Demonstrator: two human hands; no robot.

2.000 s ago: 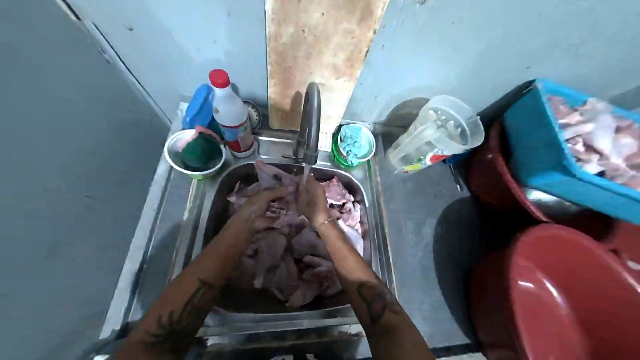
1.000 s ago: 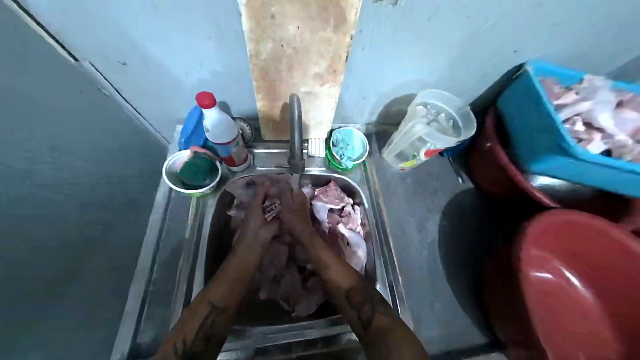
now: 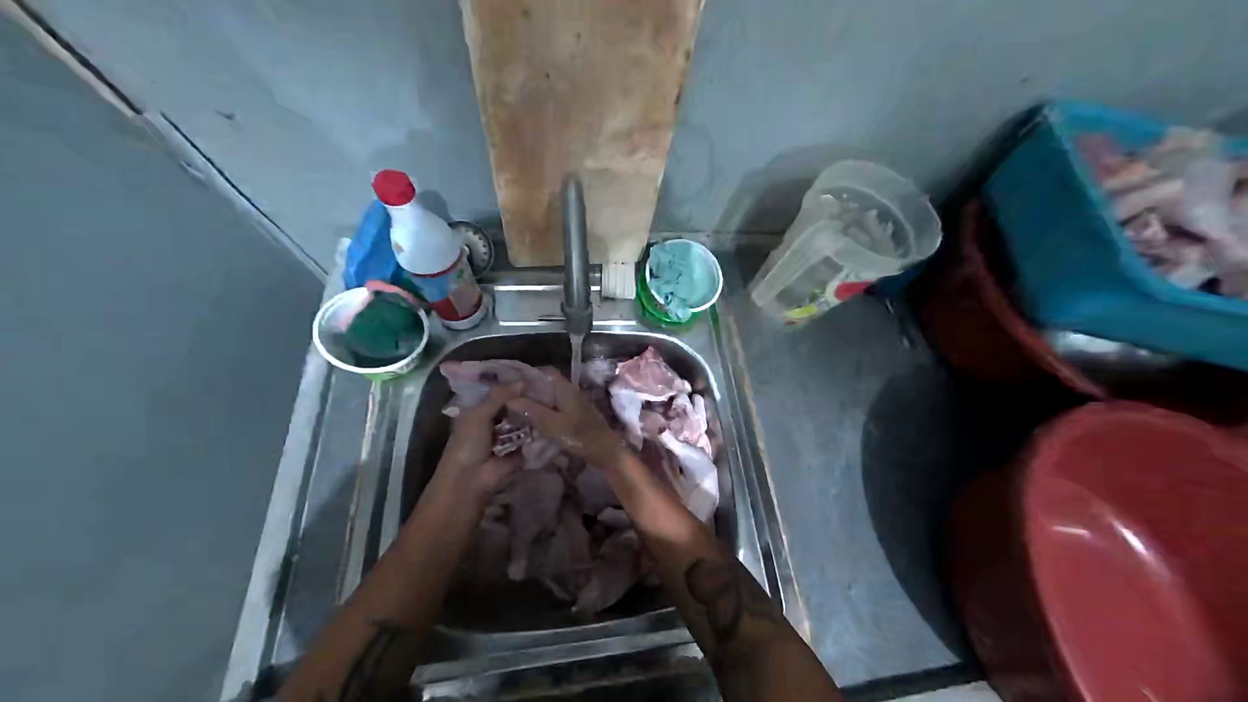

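A steel sink basin (image 3: 743,526) holds many raw chicken pieces (image 3: 604,565). Water runs from the grey faucet (image 3: 575,258) beside my hands. My left hand (image 3: 480,429) and my right hand (image 3: 570,419) come together over the upper left of the basin, both gripping one pale chicken piece (image 3: 483,378) that sticks out above the fingers. Part of that piece is hidden by my hands. More pieces, brighter in the light, lie to the right of my right hand, against the basin's right side.
Behind the basin stand a white bottle (image 3: 426,239) with a red cap, a tub with a green scouring pad (image 3: 383,327) and a tub with a bluish cloth (image 3: 680,276). To the right are a clear plastic pitcher (image 3: 848,234), a blue crate (image 3: 1063,244) of chicken and red tubs (image 3: 1131,546).
Both hands have moved from beneath the faucet to its left. The chicken piece now sticks out above the fingers. The view has shifted somewhat.
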